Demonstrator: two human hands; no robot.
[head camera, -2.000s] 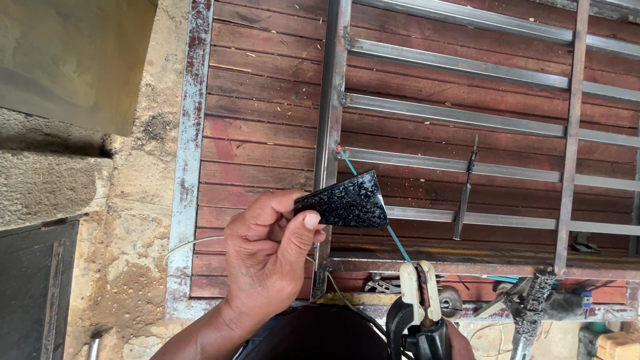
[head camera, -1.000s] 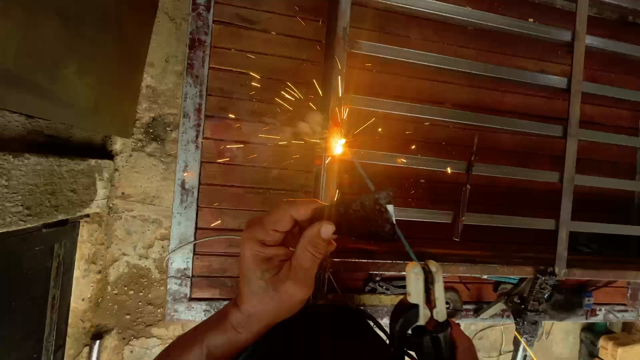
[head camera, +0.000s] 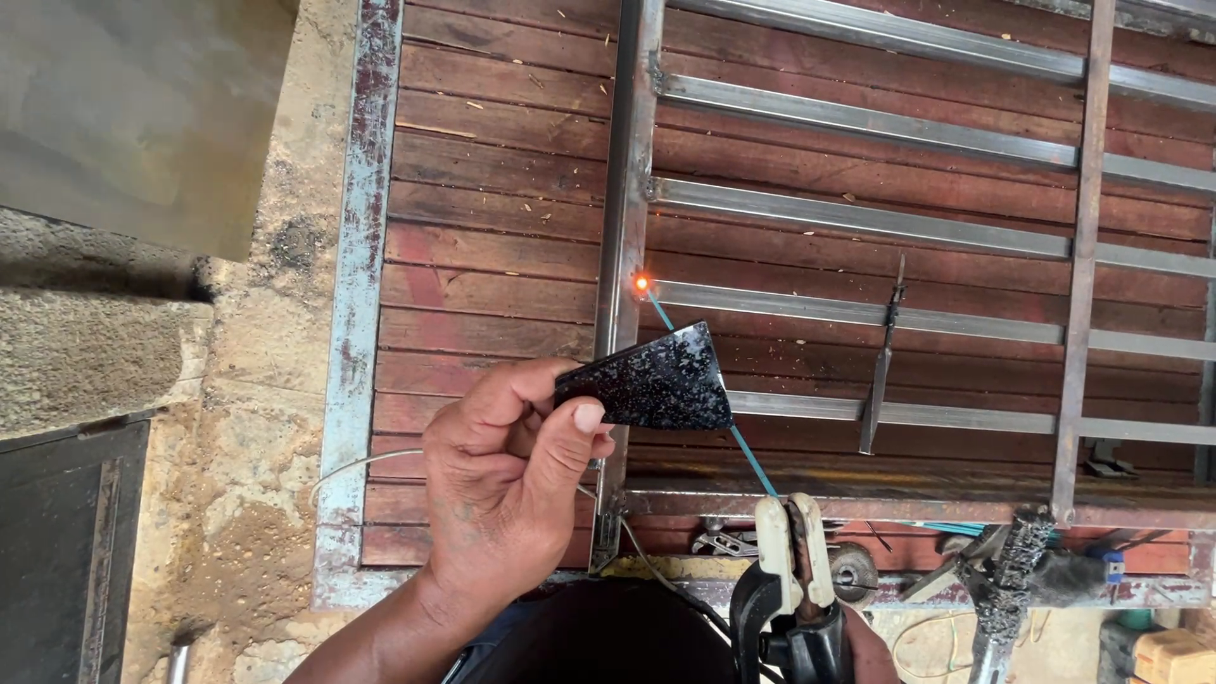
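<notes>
My left hand (head camera: 518, 475) pinches a dark, spatter-marked welding glass (head camera: 655, 380) between thumb and fingers. Behind the glass runs a blue welding electrode (head camera: 753, 459), clamped in the pale jaws of an electrode holder (head camera: 796, 560). The electrode's tip glows orange at the joint where a steel crossbar (head camera: 807, 306) meets the long bar of a steel frame (head camera: 622, 228). Only a little of my right hand (head camera: 866, 651) shows at the bottom edge, against the black handle of the holder; its fingers are mostly hidden.
The steel frame lies on a reddish wooden slat table with a worn metal border (head camera: 359, 285). A thin pointed metal tool (head camera: 883, 370) rests across the crossbars. Near the front edge are an adjustable wrench (head camera: 727, 541), a grinding disc (head camera: 853, 573) and a spatter-crusted metal piece (head camera: 1007, 579).
The bright arc and flying sparks of one second ago are gone; a small orange glow remains at the electrode tip. Both hands have stayed in nearly the same place.
</notes>
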